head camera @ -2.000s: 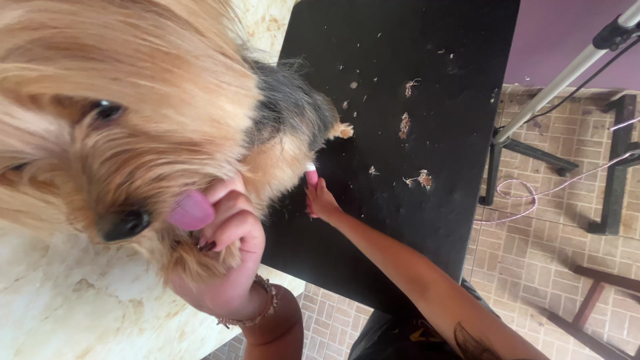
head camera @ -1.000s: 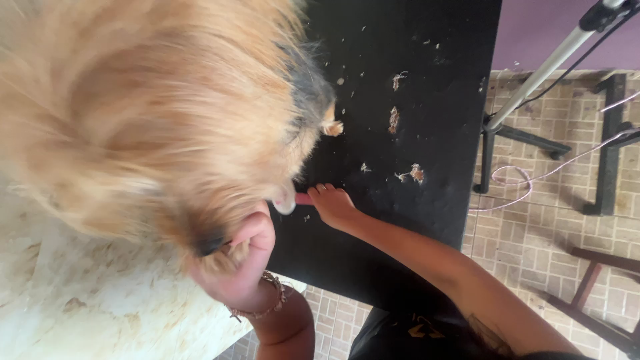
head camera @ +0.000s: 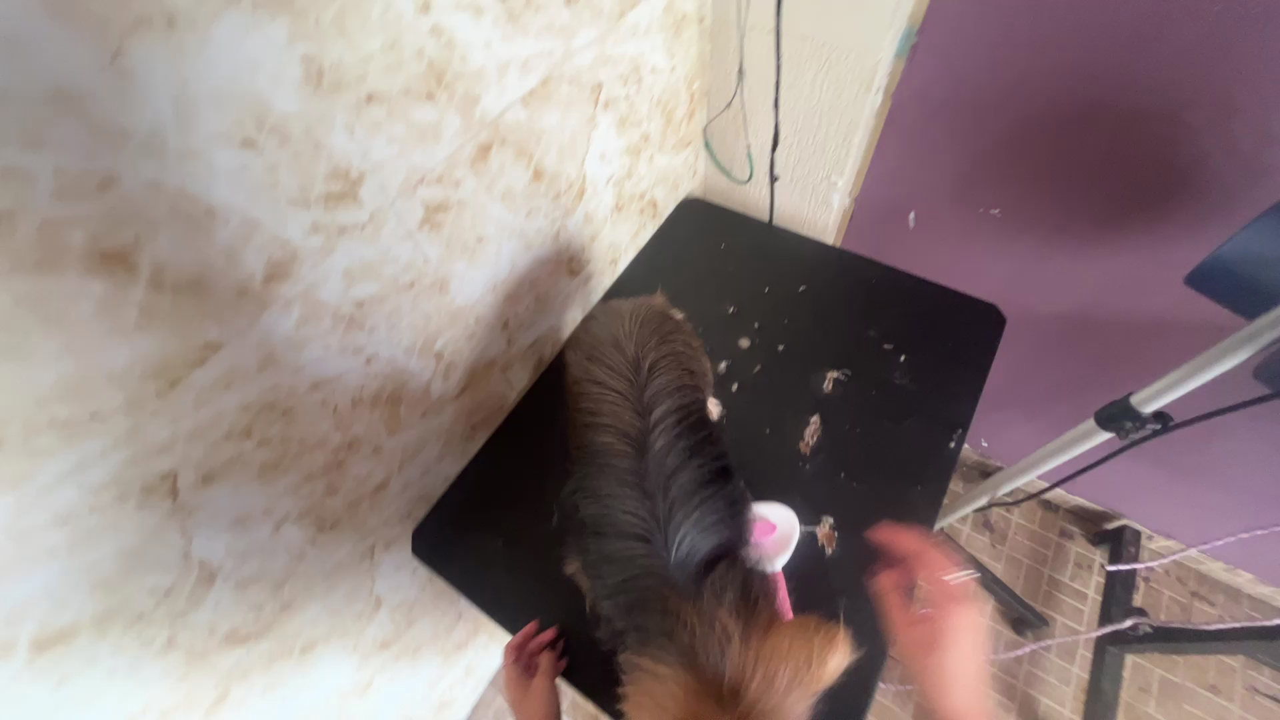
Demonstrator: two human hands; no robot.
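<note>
A small long-haired dog (head camera: 650,480), dark along the back and tan at the head, stands on a black grooming table (head camera: 900,310), seen from above. My left hand (head camera: 533,665) is at the table's near left edge, fingers apart, beside the dog and holding nothing visible. Blurred by motion, my right hand (head camera: 925,590) is raised at the table's right side, with nothing plainly in it. Between the dog and that hand lies a pink and white round-headed tool (head camera: 774,536) with a pink handle, possibly a pet brush, touching or close to the dog's side.
Hair clippings (head camera: 810,434) and small bits are scattered over the tabletop. A marble-patterned wall (head camera: 300,300) rises at the left, a purple wall (head camera: 1080,250) at the right. A silver stand pole (head camera: 1200,360) with a black cable, a dark metal frame (head camera: 1115,600) and a pinkish cord are at the right.
My left hand has let go of the dog's muzzle. My right hand has released the pink-handled tool and moved right of it. The dog's head has turned away; the view has shifted strongly.
</note>
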